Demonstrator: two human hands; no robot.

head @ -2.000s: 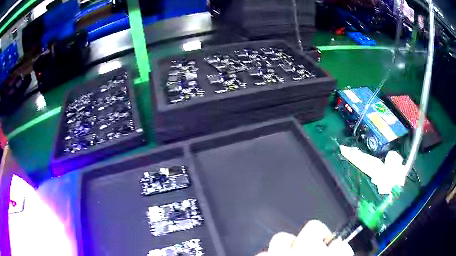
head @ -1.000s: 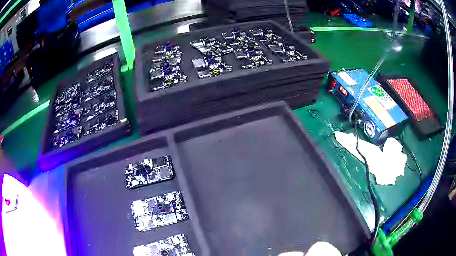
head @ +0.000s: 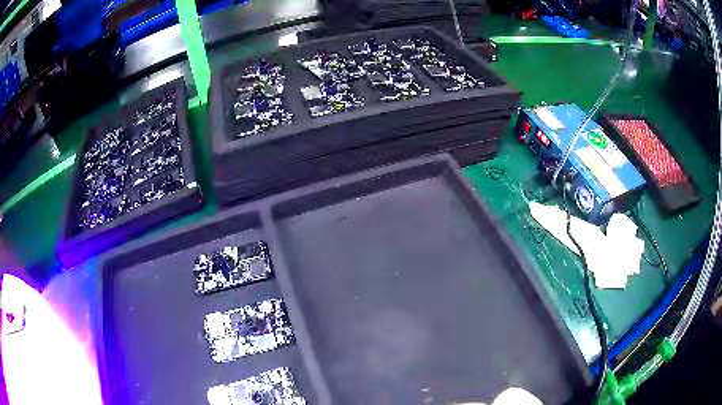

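Observation:
The two-bay foam tray (head: 265, 237) lies nearest me, black, with a central divider. Its left bay holds three circuit boards in a column: one at the top (head: 233, 267), one in the middle (head: 249, 329), and one cut off by the bottom edge (head: 257, 391). No board shows in the visible part of the right bay. A small, pale, blurred part of my right hand (head: 516, 398) shows at the bottom edge, over the right bay's near end. Its fingers and anything in it are hidden. My left hand is out of the picture.
Stacked foam trays (head: 364, 134) with boards on top stand behind. A smaller board-filled tray (head: 194, 170) is at left, above a bright light (head: 47, 348). At right are a blue box (head: 590, 162), red-speckled box (head: 653, 154), crumpled white sheet (head: 606, 249), cables and clear hose.
My right hand has dropped from the tray's lower right almost out of the picture. The view has shifted, so the trays appear slightly higher and further left. The three near boards keep their places.

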